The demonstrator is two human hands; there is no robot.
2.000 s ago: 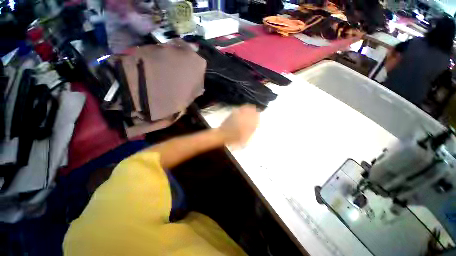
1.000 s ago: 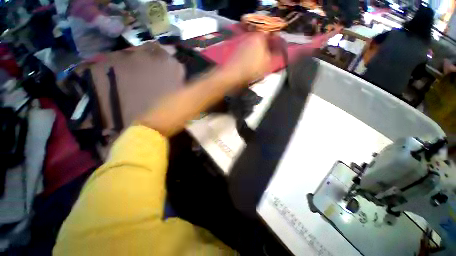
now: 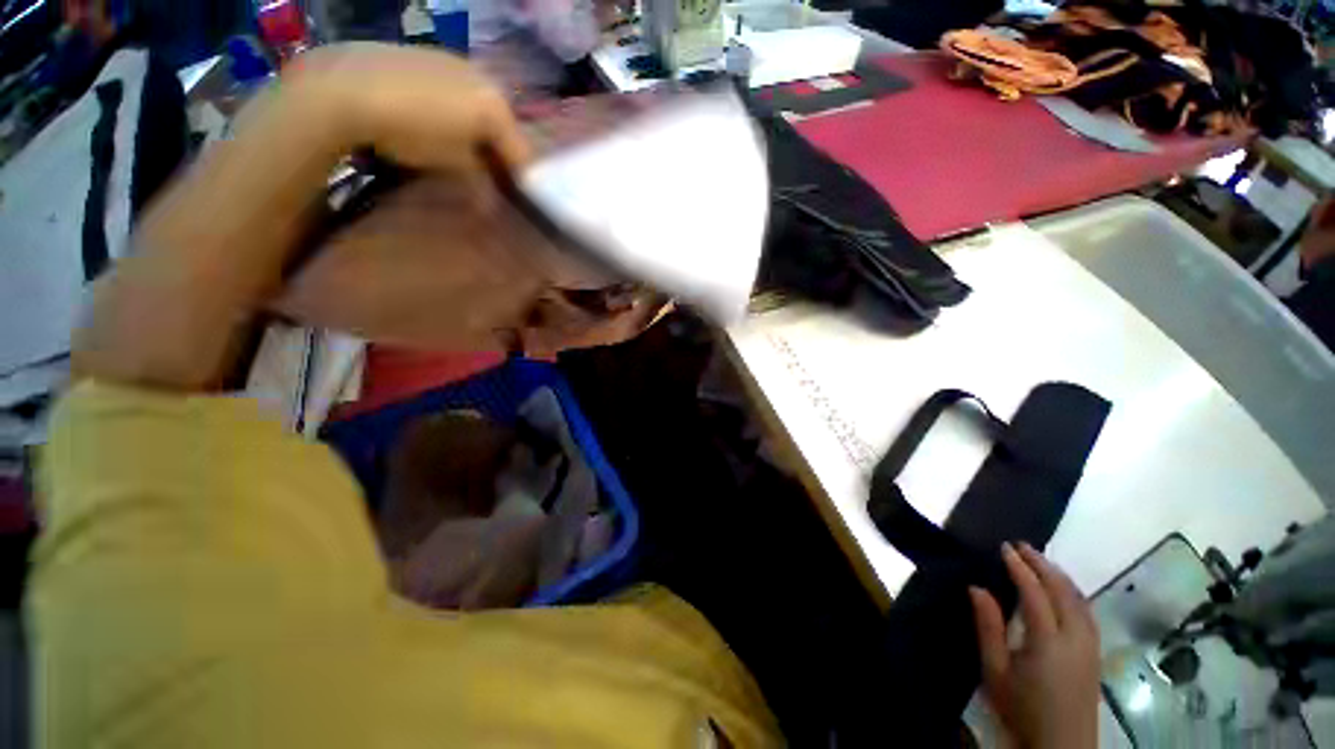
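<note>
My left hand (image 3: 439,110), blurred and raised at the upper left, grips the edge of a white-backed panel (image 3: 666,198), its pale side showing. My right hand (image 3: 1047,651) is at the lower right, fingers on a black side strip (image 3: 1032,461) lying on the white table. The strip has a narrow black loop beside it and runs down over the table's front edge. The sewing machine head (image 3: 1296,600) is partly cut off at the right edge, near my right hand.
Pink-brown panels (image 3: 425,271) lie behind my left arm. A blue basket (image 3: 627,534) with cloth pieces stands below. Black strips (image 3: 857,220) lie at the table's far left. A translucent bin (image 3: 1179,271) is behind the table, a red-covered table (image 3: 937,147) beyond.
The black strip, lifted and blurred a second ago, now lies on the table. My right hand has come into view on it. My left hand has moved left and now holds a panel.
</note>
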